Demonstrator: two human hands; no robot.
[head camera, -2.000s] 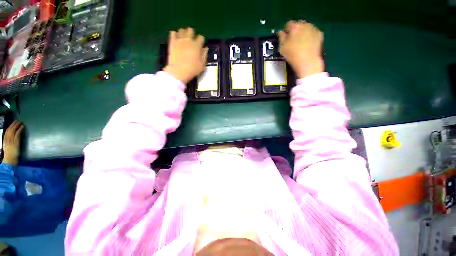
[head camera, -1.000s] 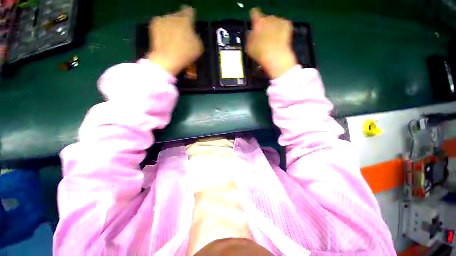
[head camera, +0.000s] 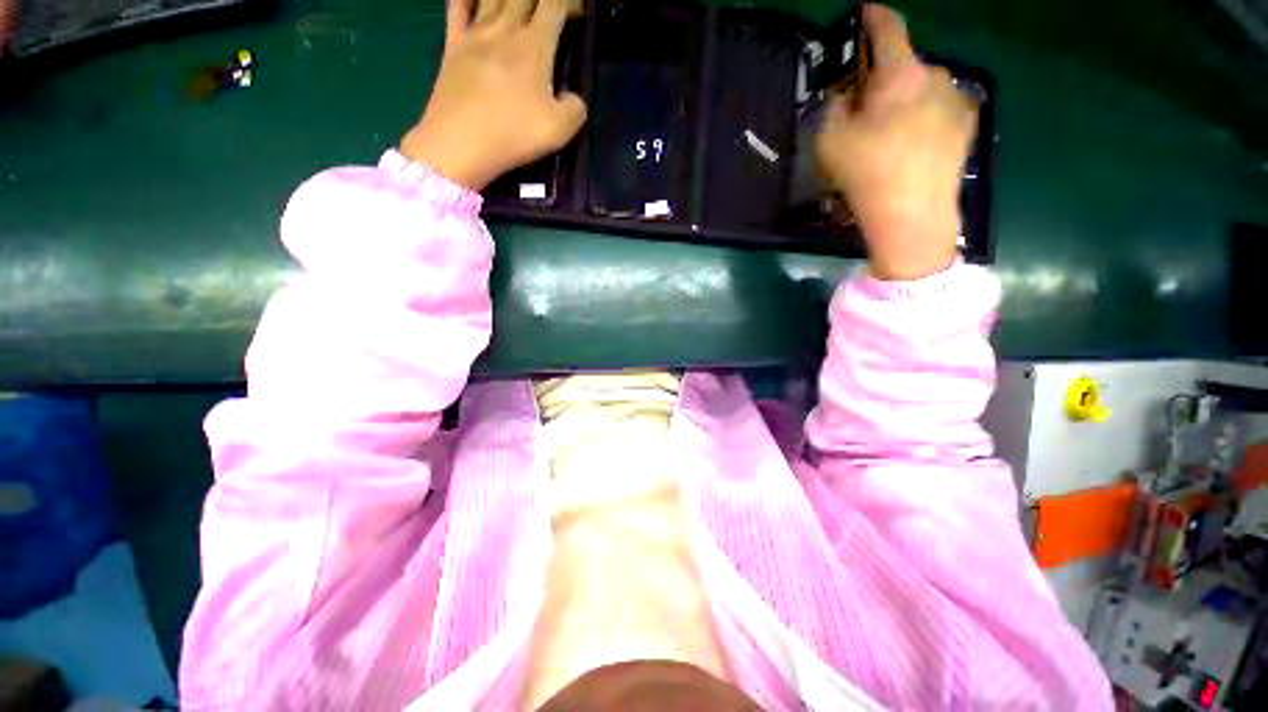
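Observation:
A long black tray lies across the green surface in front of me. A dark glossy phone screen with white handwritten marks lies in one slot. The slot to its right shows a bare ribbed floor with a small pale strip. My left hand is over the tray's left end, fingers spread, partly covering another dark screen; its fingertips reach the top edge of the picture. My right hand, blurred, grips a phone module over the right slots, its back with a white loop partly visible.
Small gold flex pieces lie on the green surface at the left. The edge of a grey parts tray shows at top left. A white-and-orange machine with a yellow knob stands at lower right. Blue clothing shows at lower left.
The tray now sits higher and further right in view. Dark screen faces show where lit or metallic-looking rectangles showed before. My right hand has moved right and grips a module; my left hand has spread.

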